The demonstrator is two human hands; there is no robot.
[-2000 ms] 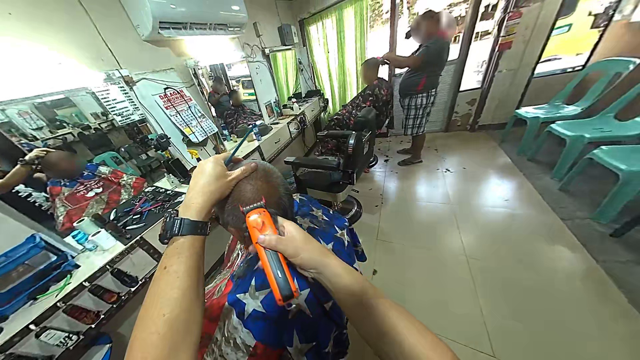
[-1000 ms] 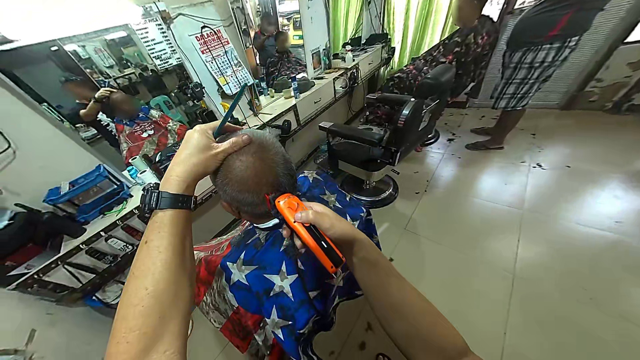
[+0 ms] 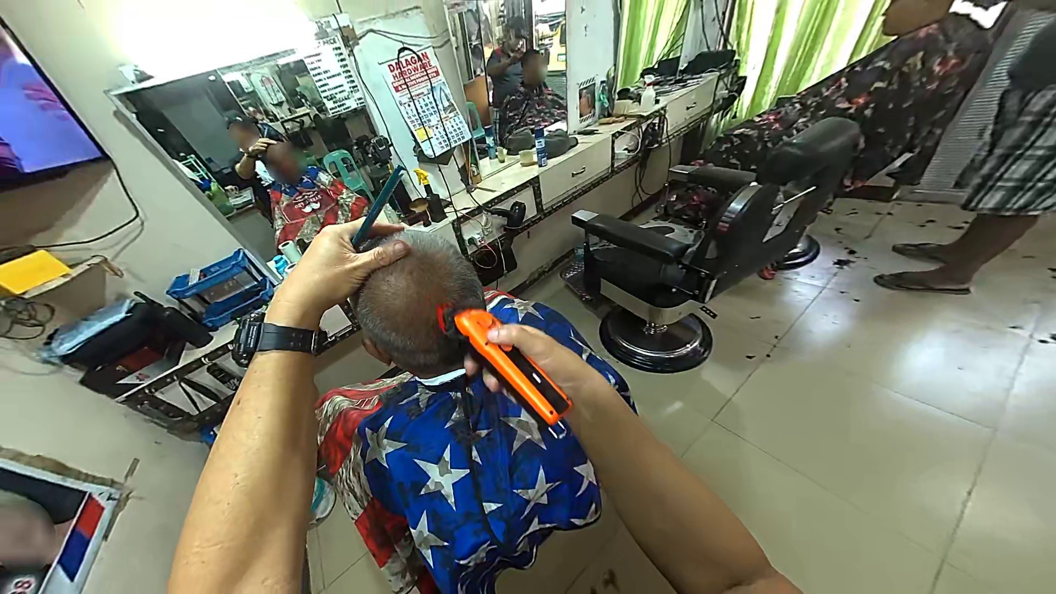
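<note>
My left hand (image 3: 334, 268) rests on the top left of a seated person's head (image 3: 421, 301) and holds a dark teal comb (image 3: 381, 205), which points up. In my right hand (image 3: 532, 363) is an orange and black hair clipper (image 3: 511, 367), its blade end against the back right of the head, near short gray hair. A barber cape (image 3: 470, 462) with white stars on blue and red parts covers the person's shoulders and back. A white strip shows at the neck. A black watch (image 3: 276, 338) is on my left wrist.
A black barber chair (image 3: 660, 247) stands at the right. Beyond it are another caped person (image 3: 891, 91) and a person standing in plaid shorts (image 3: 1011, 157). A drawer counter (image 3: 577, 172) runs under mirrors (image 3: 280, 124). Blue trays (image 3: 221, 289) sit at the left. Hair clippings lie on the tiled floor.
The clipper was lower, near the nape, one second ago; it is now higher on the back of the head. The left hand stays on the head with the comb. The view has turned.
</note>
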